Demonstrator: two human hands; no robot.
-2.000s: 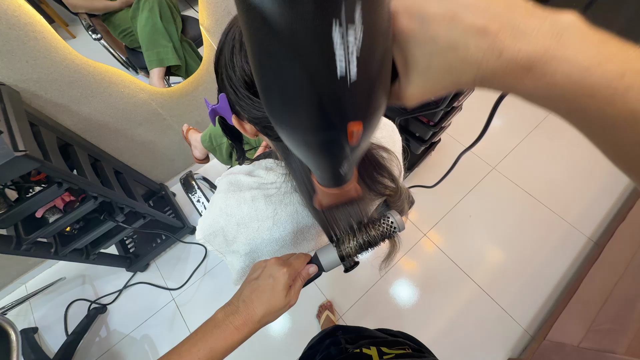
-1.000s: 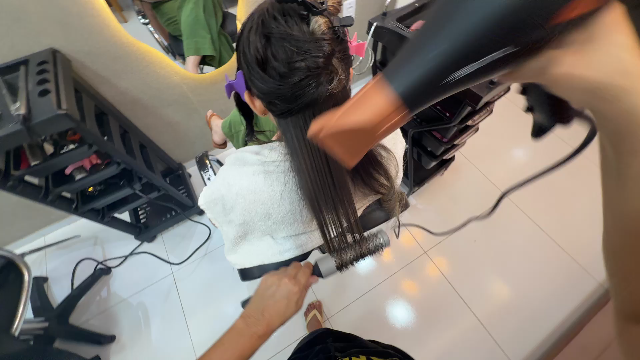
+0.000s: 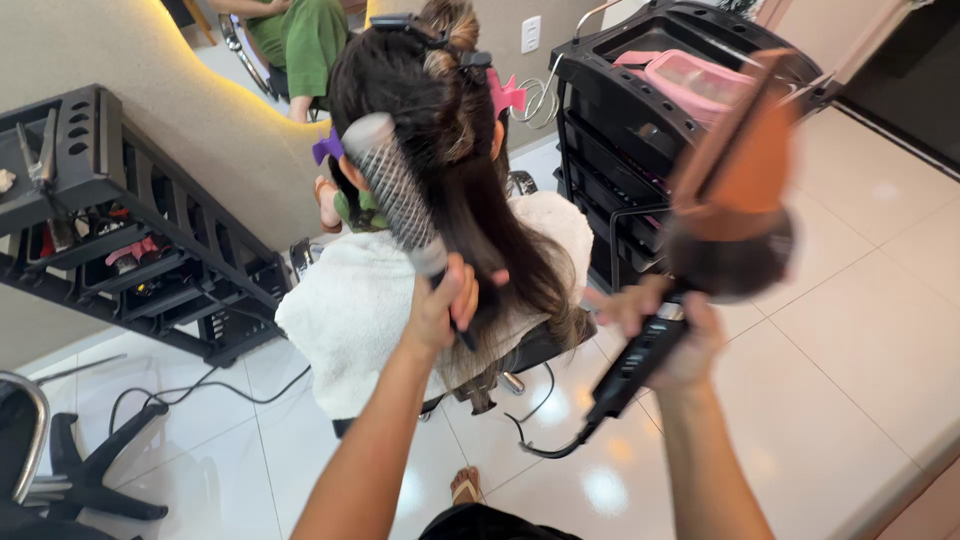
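My left hand (image 3: 442, 304) grips the dark handle of a round hairbrush (image 3: 394, 187), whose metal barrel tilts up and left behind the seated person's head. My right hand (image 3: 679, 330) is closed around the handle of a black hair dryer (image 3: 724, 247), with its orange nozzle (image 3: 742, 157) pointing up; both are blurred. Between the hands, dark hair (image 3: 487, 232) hangs loose down the seated person's back, over a white towel (image 3: 352, 322). The upper hair is pinned up by black clips (image 3: 401, 22), a purple clip (image 3: 328, 146) and a pink clip (image 3: 507, 94).
A black salon trolley (image 3: 600, 82) with a pink container (image 3: 697, 82) stands at right. Another black trolley (image 3: 97, 180) holds tools at left. Cables (image 3: 217, 386) cross the tiled floor near a black chair base (image 3: 97, 465). A mirror (image 3: 225, 67) reflects green trousers.
The brush has left the hair ends and now points up beside the head. The dryer has moved away from the hair to the right, and its nozzle now points up.
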